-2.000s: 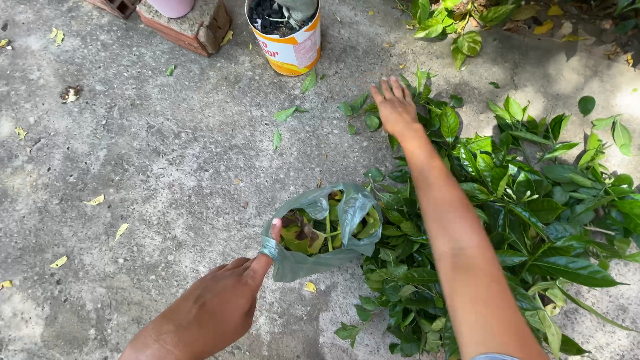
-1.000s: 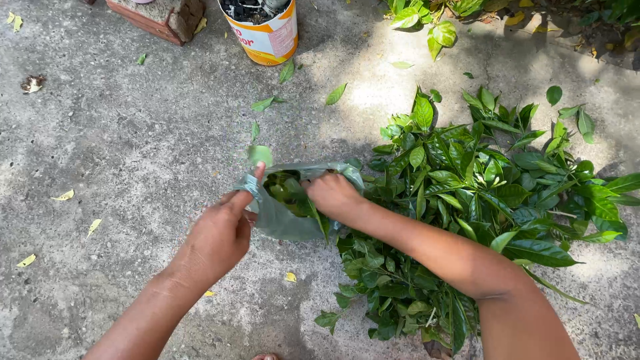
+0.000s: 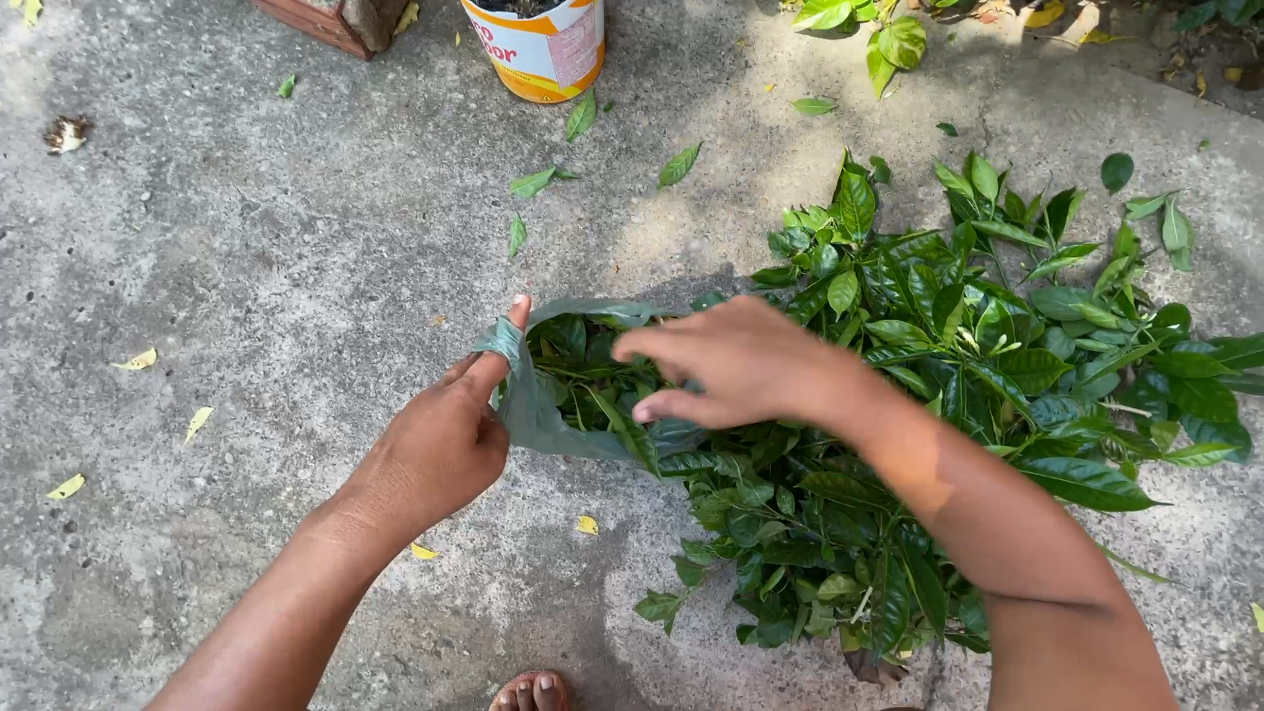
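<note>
My left hand [image 3: 434, 449] grips the rim of a thin green plastic bag [image 3: 548, 420], its thumb and fingers pinching the left edge. The bag's mouth is spread and green leaves [image 3: 573, 346] fill the part that shows. My right hand [image 3: 721, 365] is over the bag's right side, thumb and fingers apart, slightly blurred, with nothing seen in its grasp. A big heap of leafy green cuttings [image 3: 918, 346] lies right of the bag, partly under my right forearm.
A planter can [image 3: 543, 49] with orange and white sides stands at the top, near a brick block [image 3: 341, 25]. Loose leaves [image 3: 679, 166] are scattered over the concrete ground [image 3: 247, 247]. A low plant [image 3: 899, 44] grows at the top right. Part of my foot [image 3: 533, 691] shows at the bottom.
My right hand went from the heap's upper left into the bag, and is now lifted over its right side with fingers apart. More green leaves show in the bag.
</note>
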